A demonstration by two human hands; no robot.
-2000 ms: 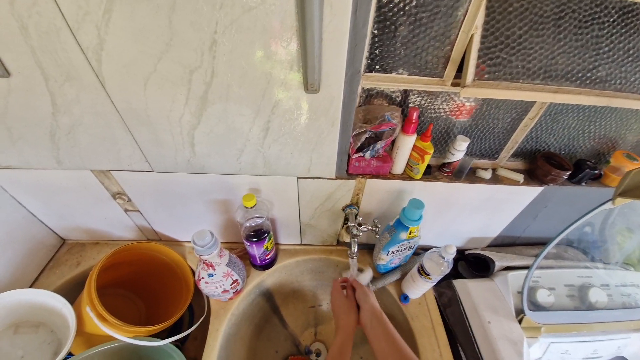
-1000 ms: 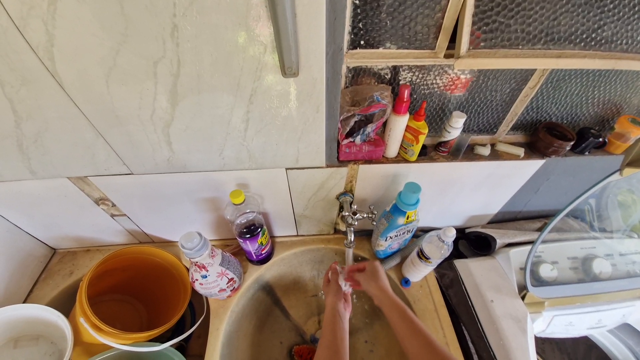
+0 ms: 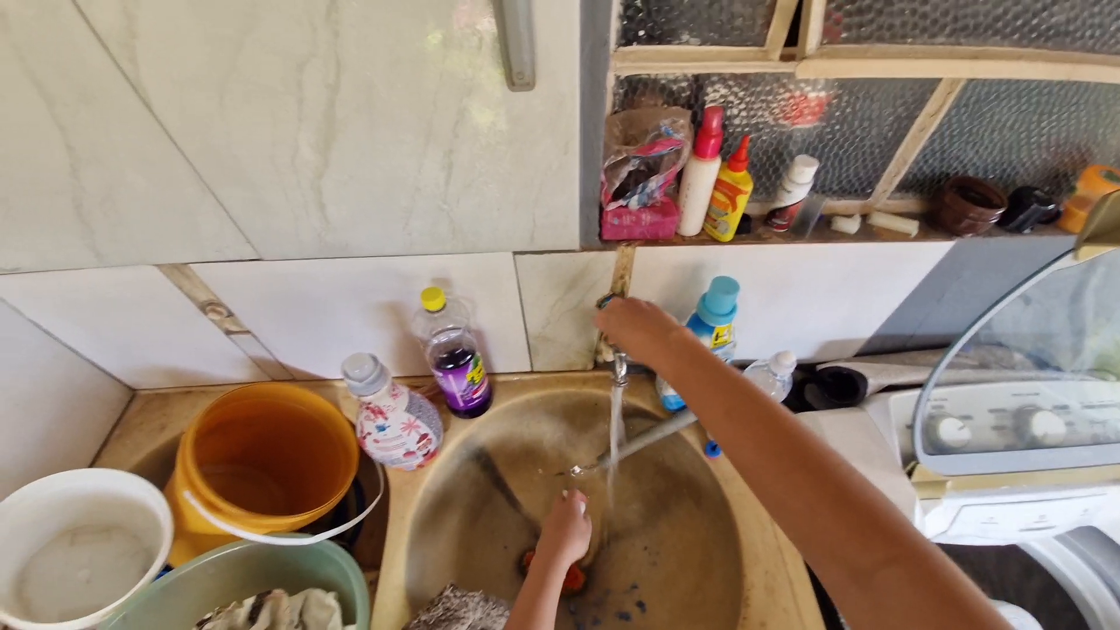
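My right hand (image 3: 643, 331) is closed over the top of the metal wall faucet (image 3: 620, 369), and water runs from its spout into the round sink basin (image 3: 682, 525). Low over the basin is my left hand (image 3: 567, 528), fingers curled, left of the stream; whether it holds anything cannot be made out. A grey hose (image 3: 652, 437) hangs over the basin's right rim, its end near the stream. An orange-red object (image 3: 573, 579) lies in the basin, partly behind my left wrist. A patterned cloth (image 3: 459, 610) shows at the bottom edge.
Left of the basin stand a floral bottle (image 3: 398, 420), a purple cleaner bottle (image 3: 462, 372), a yellow bucket (image 3: 197, 516), a white tub (image 3: 162, 525) and a green basin (image 3: 354, 569) with cloth. Behind my right forearm are a blue bottle (image 3: 719, 306) and a clear bottle (image 3: 772, 376). A washing machine (image 3: 901, 420) stands right.
My hands were together under the faucet and have parted. My right hand has moved up onto the faucet, and my left hand is lower in the basin.
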